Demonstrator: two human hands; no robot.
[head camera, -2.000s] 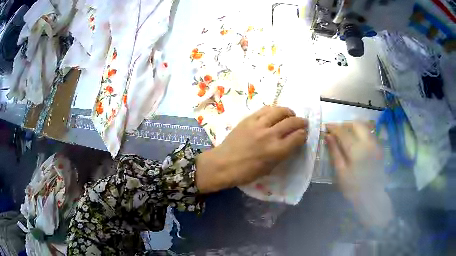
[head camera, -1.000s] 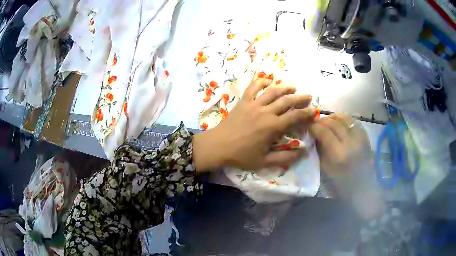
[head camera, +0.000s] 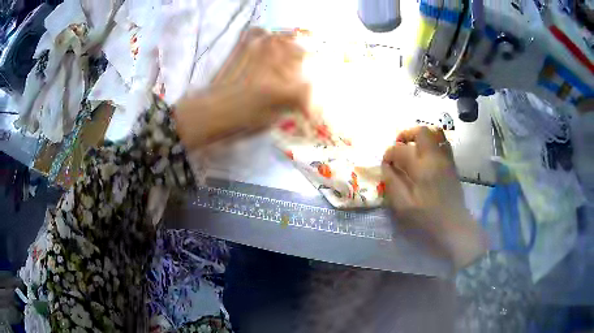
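Note:
A floral piece (head camera: 325, 170) of thin white cloth with orange flowers lies on the table between my hands; its upper part is lost in glare. My left hand (head camera: 267, 71) is blurred, over the cloth's upper left part; whether its fingers grip the cloth cannot be told. My right hand (head camera: 420, 172) has its fingers curled on the cloth's right edge and holds it, below and left of the sewing machine head (head camera: 449, 65). The presser foot and needle are not clear in the glare.
Blue-handled scissors (head camera: 507, 211) lie right of my right hand, by white scraps (head camera: 560, 227). A ruler tape (head camera: 286, 214) runs along the front edge. More floral pieces (head camera: 62, 84) and a brown board (head camera: 81, 146) are at the left. A purple-grey thread tangle (head camera: 189, 273) is below the table edge.
My left hand has moved up and left from the middle of the cloth. The cloth's lower edge has moved up onto the table. My right hand remains at its right side. The view has shifted slightly.

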